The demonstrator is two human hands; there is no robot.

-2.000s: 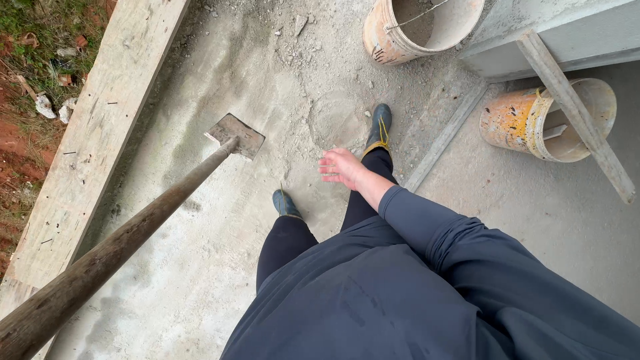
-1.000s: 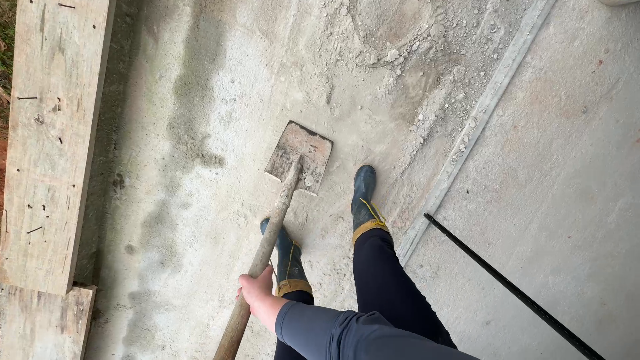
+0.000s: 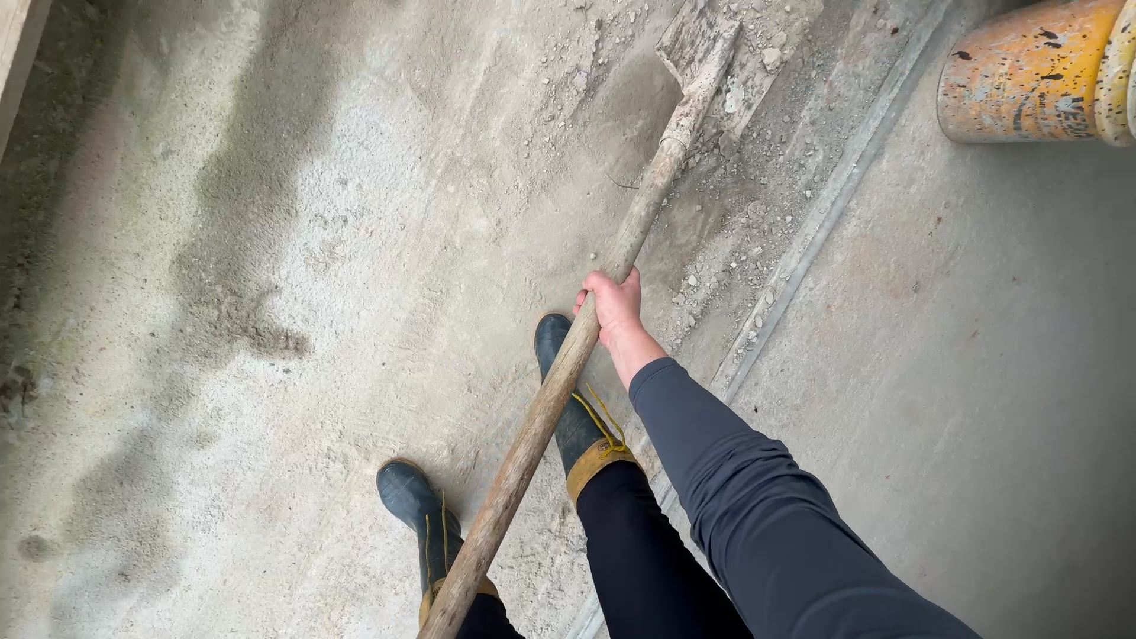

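My right hand (image 3: 614, 302) is closed around the middle of a long wooden shovel handle (image 3: 550, 399). The handle runs diagonally from the bottom edge up to a square, mortar-crusted shovel blade (image 3: 697, 44) at the top. The blade lies at loose grey rubble (image 3: 754, 98) on the concrete floor. Grit and small lumps also lie between the blade and a narrow raised strip. My left hand is out of view, and the lower end of the handle is cut off by the frame.
A paint-spattered orange bucket (image 3: 1029, 75) lies on its side at the upper right. The narrow strip (image 3: 799, 257) crosses the floor diagonally. A board edge (image 3: 18, 53) shows at the upper left. My rubber boots (image 3: 408, 493) stand on the concrete.
Two seconds ago my right hand was empty; one second ago it held the handle. The blade has since moved from smooth concrete in front of my boots to the rubble. The view has shifted.
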